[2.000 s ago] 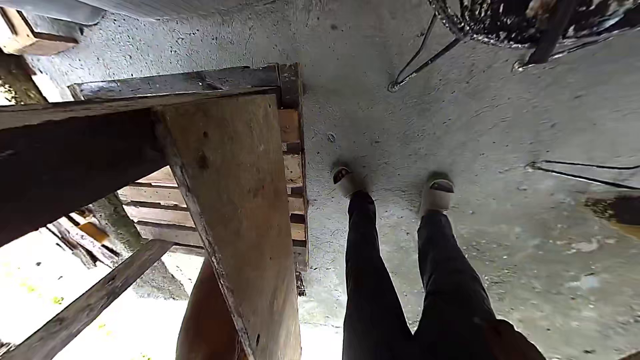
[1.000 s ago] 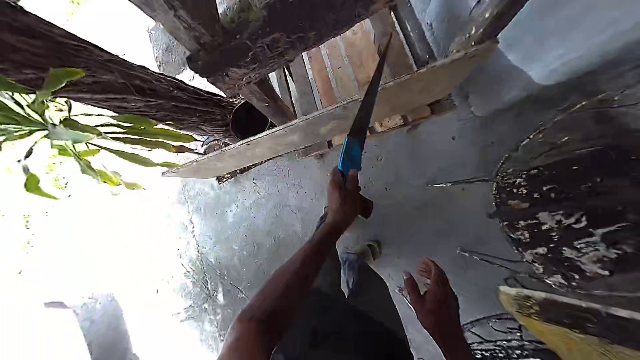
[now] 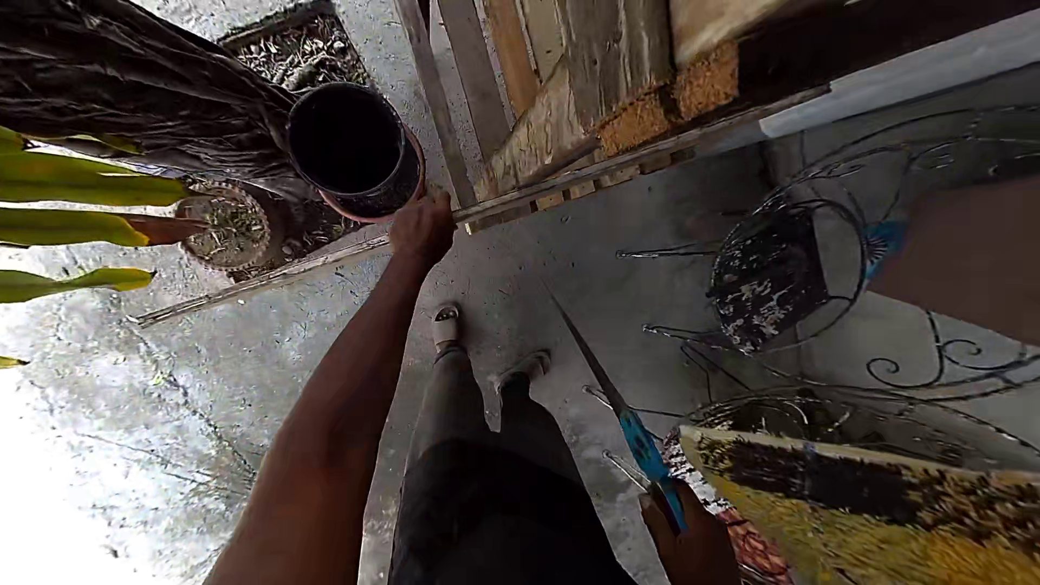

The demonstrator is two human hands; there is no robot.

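Observation:
My left hand (image 3: 422, 227) grips the edge of a long wooden board (image 3: 268, 280), which is seen nearly edge-on and runs up to the right under rough timber. A round black bucket (image 3: 348, 150) stands just beyond that hand. My right hand (image 3: 691, 532), at the lower right, is closed on the blue handle of a hand saw (image 3: 642, 443). The saw's narrow blade points up and left over the concrete floor, apart from the board.
Rough sawn timbers (image 3: 617, 65) fill the top centre. Wrought-iron chairs (image 3: 780, 276) stand at the right, beside a patterned yellow and brown cloth (image 3: 853, 520). A plant pot (image 3: 227, 227) and long green leaves (image 3: 73, 179) are at the left.
The saw was in my left hand over the board and is now in my right hand, lower and to the right. My left hand has taken hold of the board. The view has shifted greatly.

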